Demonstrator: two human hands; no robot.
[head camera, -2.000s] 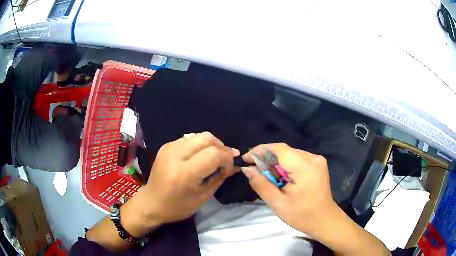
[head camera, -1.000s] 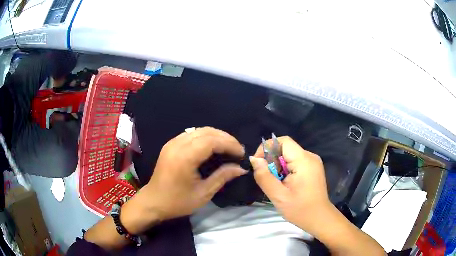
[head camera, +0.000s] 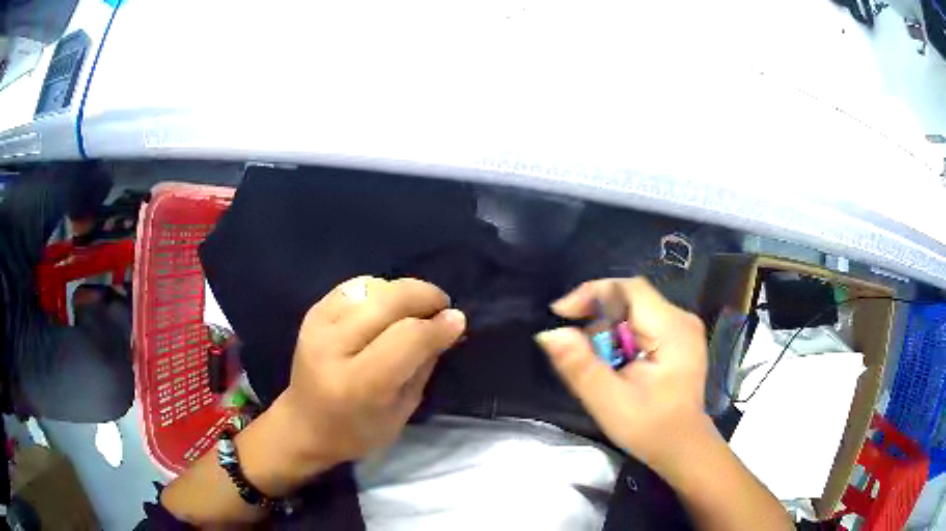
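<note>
A large black garment (head camera: 342, 228) is spread over the lap below the table edge. My left hand (head camera: 373, 363) is over its middle, thumb and fingertips pinched together; the fingertips seem to be on the dark cloth, but what is between them is not clear. My right hand (head camera: 643, 363) is to the right, apart from the left, with thumb and forefinger spread. It holds the thread snips (head camera: 614, 344) in the palm; pink and light-blue handles show, the blades are blurred. White cloth (head camera: 477, 477) lies below the garment.
A long white table (head camera: 467, 93) crosses the top. A red plastic basket (head camera: 171, 311) is at left with items inside. A cardboard box (head camera: 882, 358) with white and black material is at right, near a blue basket (head camera: 923, 363). A person's dark-clothed leg (head camera: 73, 363) is at far left.
The hands have moved apart, the right one to the right. The snips' blades no longer show clearly. The garment lies flatter between the hands. The view has shifted, with basket and box further left.
</note>
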